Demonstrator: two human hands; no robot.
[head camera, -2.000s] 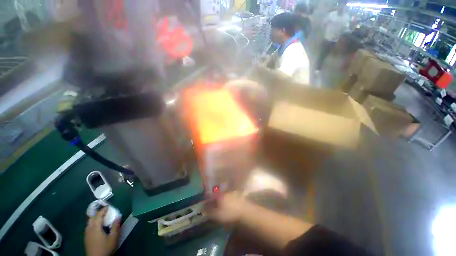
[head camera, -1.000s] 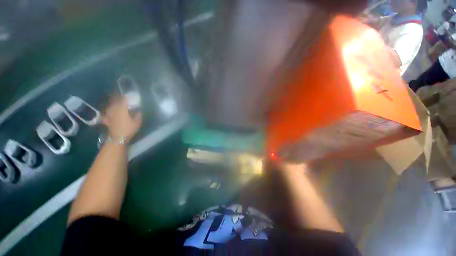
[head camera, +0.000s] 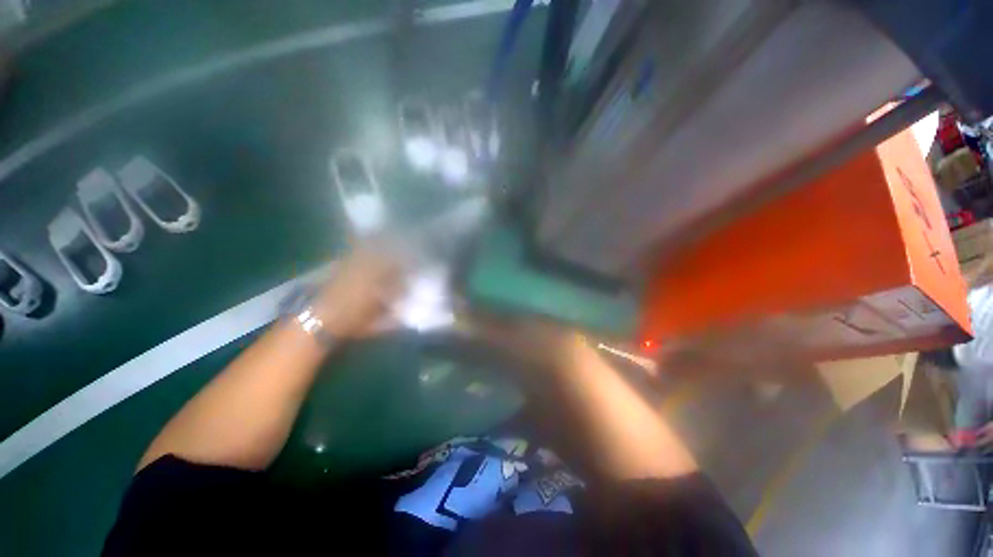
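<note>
My left hand (head camera: 359, 292) is low over the green bench, blurred, with a bright white glare at its fingertips that looks like a white housing (head camera: 423, 305). My right hand (head camera: 528, 335) is blurred at the front edge of the green machine base (head camera: 555, 292); its fingers and anything in them cannot be made out. The fixture is hidden or lost in blur there. A white housing (head camera: 357, 190) lies just beyond my left hand. Several more white housings (head camera: 161, 196) lie on the bench at the left.
The grey machine column (head camera: 675, 141) rises behind the base. A large orange box (head camera: 806, 256) with black marks stands at the right, with a small red light near its lower left corner. Cardboard flaps (head camera: 871, 381) and a grey metal frame (head camera: 945, 479) lie farther right. A pale stripe (head camera: 142, 359) crosses the bench.
The view has turned. My left hand has moved from the housings on the bench towards the machine base. My right hand has moved left, away from beneath the orange box, to the base front.
</note>
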